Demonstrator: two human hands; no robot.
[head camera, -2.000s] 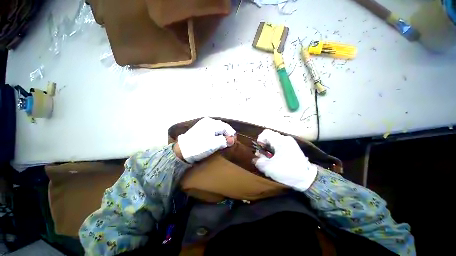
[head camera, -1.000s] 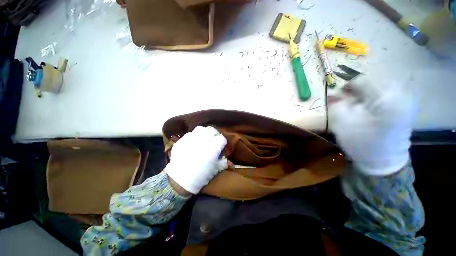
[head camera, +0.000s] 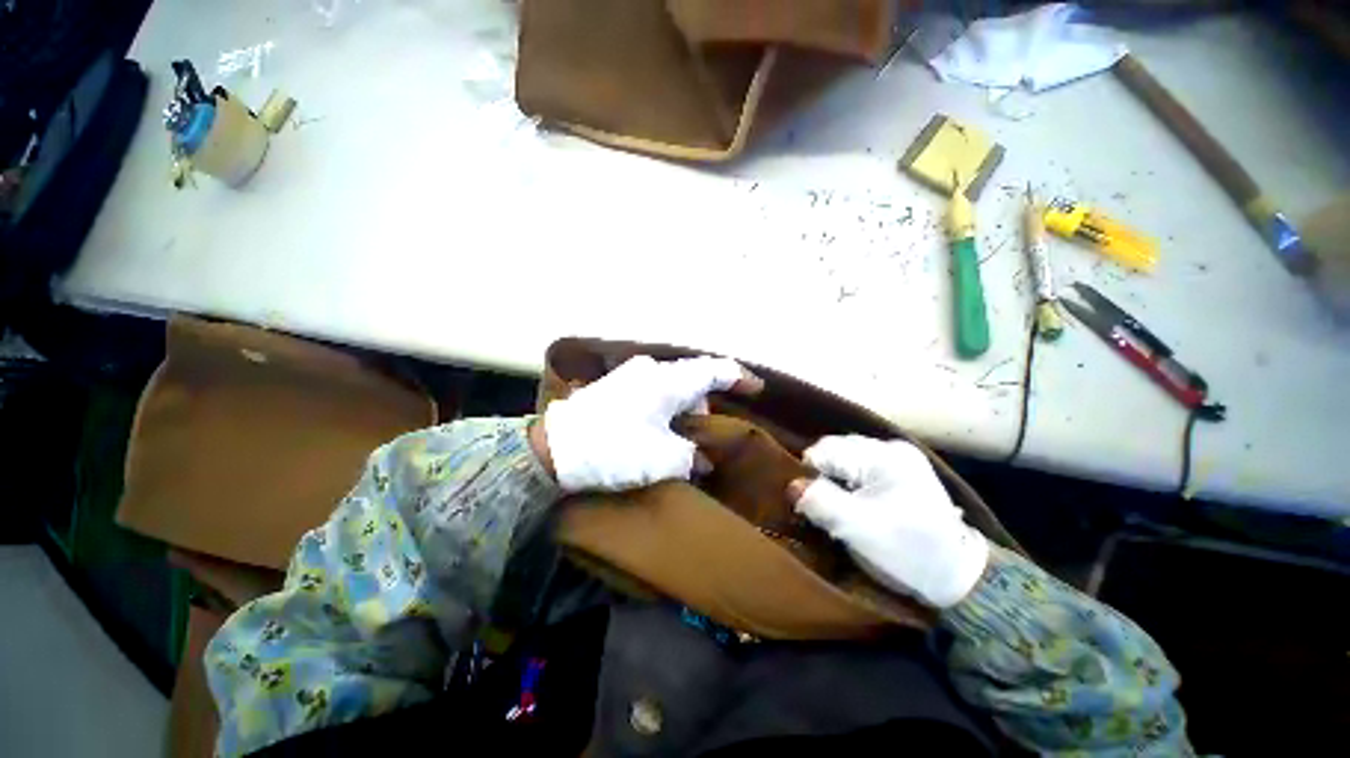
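The brown handbag (head camera: 696, 558) lies against the dark apron at the table's front edge, its mouth open upward. My left hand (head camera: 637, 425), in a white glove with bare fingertips, is at the left of the mouth, its fingers on the brown inner pocket (head camera: 752, 462). My right hand (head camera: 888, 518), gloved the same way, reaches into the mouth from the right, its fingertips at the pocket's right side. The fingertips are partly hidden by the bag. The red-handled snips (head camera: 1147, 351) lie on the table at the right.
The white table (head camera: 489, 252) holds a green-handled tool (head camera: 967, 282), a yellow block (head camera: 952, 154), a pale pen-like tool (head camera: 1039, 267) with a cord, a yellow case (head camera: 1103, 236), a wooden-handled tool (head camera: 1207, 148), a small pot (head camera: 225, 138) and another brown bag (head camera: 637, 89). More brown bags (head camera: 267, 444) are at left.
My right hand has set the red-handled snips on the table and returned to the bag. My left hand has moved onto the inner pocket. The view has shifted.
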